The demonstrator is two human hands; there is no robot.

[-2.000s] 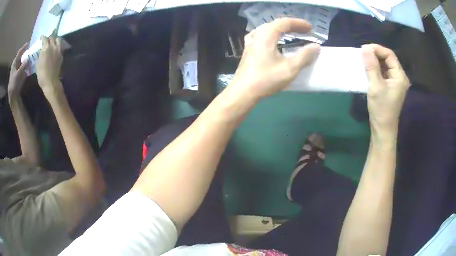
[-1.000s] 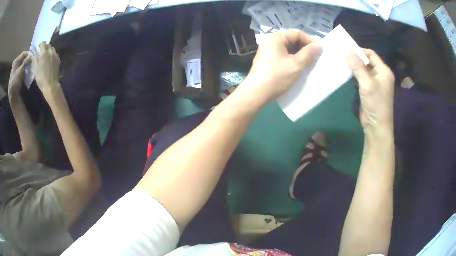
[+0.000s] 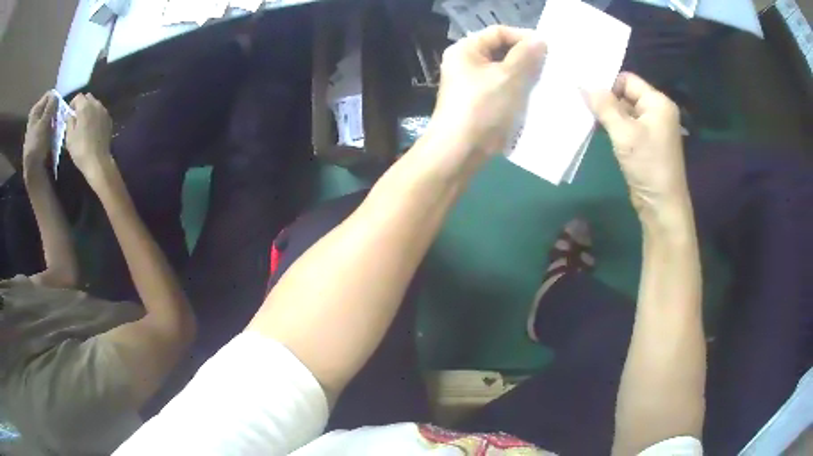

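A half-folded leaflet [image 3: 570, 89] is held in the air above the green floor, tilted, with its long sides running from upper right to lower left. It looks white and mostly blank, and two layers show apart at its lower corner. My left hand [image 3: 488, 89] pinches its left edge between thumb and bent fingers. My right hand [image 3: 640, 120] pinches its right edge. A pile of folded leaflets [image 3: 481, 18] with dark bars lies behind, partly hidden by the leaflet and my left hand.
The white tabletop [image 3: 294, 18] curves across the top, with papers [image 3: 192, 11] at its left. A narrow brown-edged box [image 3: 343, 147] holds white papers. At left, another person's hands [image 3: 87, 134] hold a leaflet [image 3: 59, 134]. My foot in a strappy sandal [image 3: 570, 249] is on the floor.
The leaflet has gone from a wide horizontal strip to a shorter, tilted piece with layers showing. Both hands have moved closer together, and the right hand has shifted left. The neighbour's leaflet has turned upright.
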